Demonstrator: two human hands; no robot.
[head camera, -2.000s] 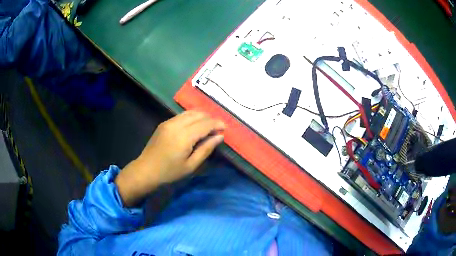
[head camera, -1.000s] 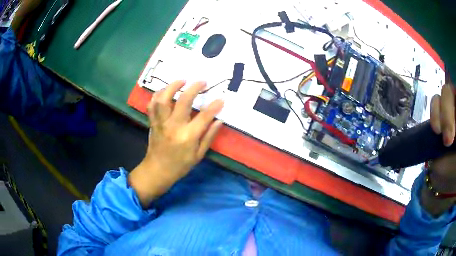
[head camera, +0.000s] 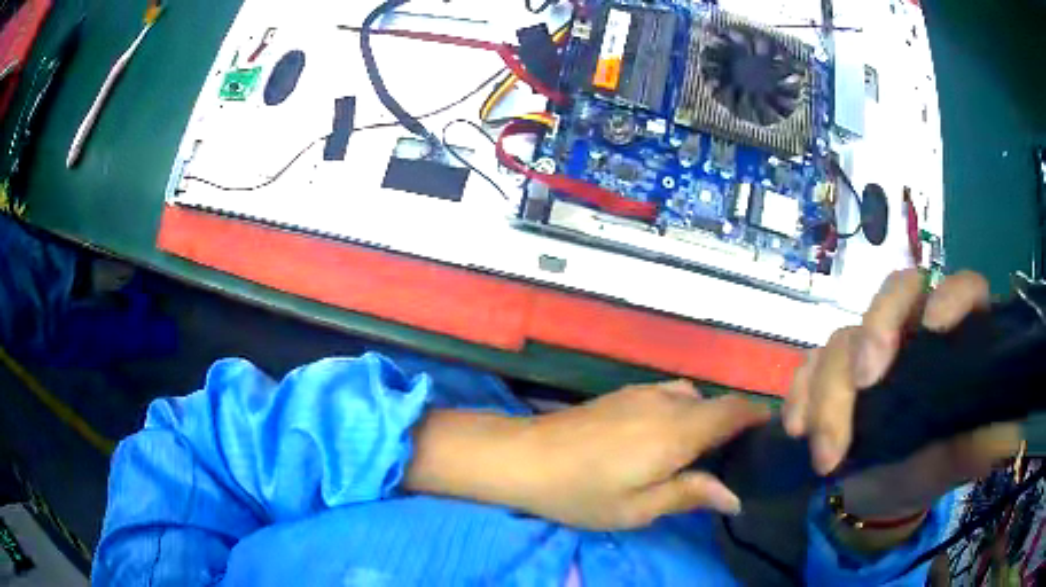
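Observation:
My right hand (head camera: 889, 378) is wrapped around the thick black body of the electric screwdriver (head camera: 952, 384) at the lower right, off the panel's near edge. My left hand (head camera: 625, 453) has its thumb and fingers around the screwdriver's left end; the grip is partly hidden. The white rear chassis panel (head camera: 275, 229) lies on the orange-red foam pad (head camera: 367, 278). It carries the blue motherboard (head camera: 614, 172), the CPU cooler fan (head camera: 754, 75), a RAM module (head camera: 611, 52), a black display cable (head camera: 379, 86) and a small green circuit board (head camera: 240, 84). No screw can be made out.
The green bench mat (head camera: 143, 115) shows around the foam. A white-handled brush (head camera: 109, 98) lies at the upper left, near dark cords. A blue sleeve (head camera: 40, 269) of another person is at the left edge. Thin coloured leads (head camera: 1009, 516) are at the lower right edge.
My left hand has left the panel's near-left edge and moved right to the screwdriver. The screwdriver has come off the motherboard's corner towards me. The view has swung right.

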